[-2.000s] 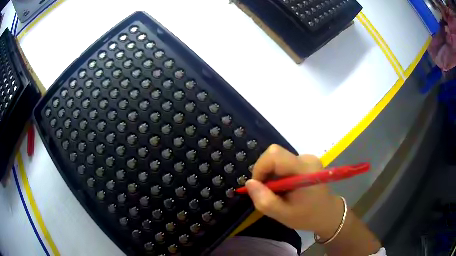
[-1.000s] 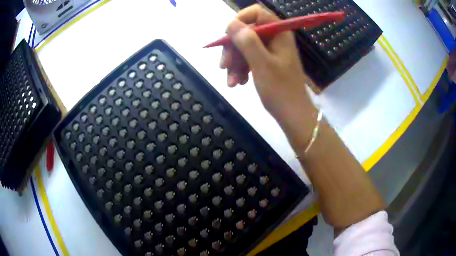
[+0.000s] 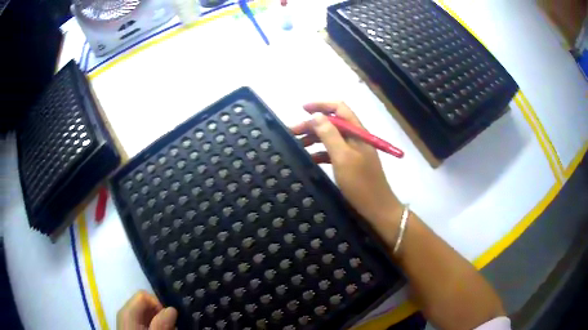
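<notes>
The black working tray (image 3: 258, 219) lies in front of me, its round pockets holding small silvery-grey metal parts. My right hand (image 3: 351, 155) is at the tray's right long edge and holds the red marker pen (image 3: 367, 136) between its fingers, the barrel pointing right. Its fingertips are partly hidden by the tray rim. My left hand (image 3: 147, 312) is at the tray's lower left edge, cut off by the bottom of the picture, fingers curled against the rim. How firmly it grips the tray is hard to tell. The red marker cap (image 3: 101, 204) lies beside the left stack.
The left stack of filled trays (image 3: 64, 148) and the right stack (image 3: 432, 71) flank the tray, each on a cardboard base. A white fan (image 3: 122, 26) is at the back left. A blue stick (image 3: 254, 22) and a small bottle (image 3: 287, 18) lie at the back.
My right hand has moved from marking at the lower right, up over the far side, to the tray's right edge, still with the marker. My left hand has come into view. The camera view has shifted.
</notes>
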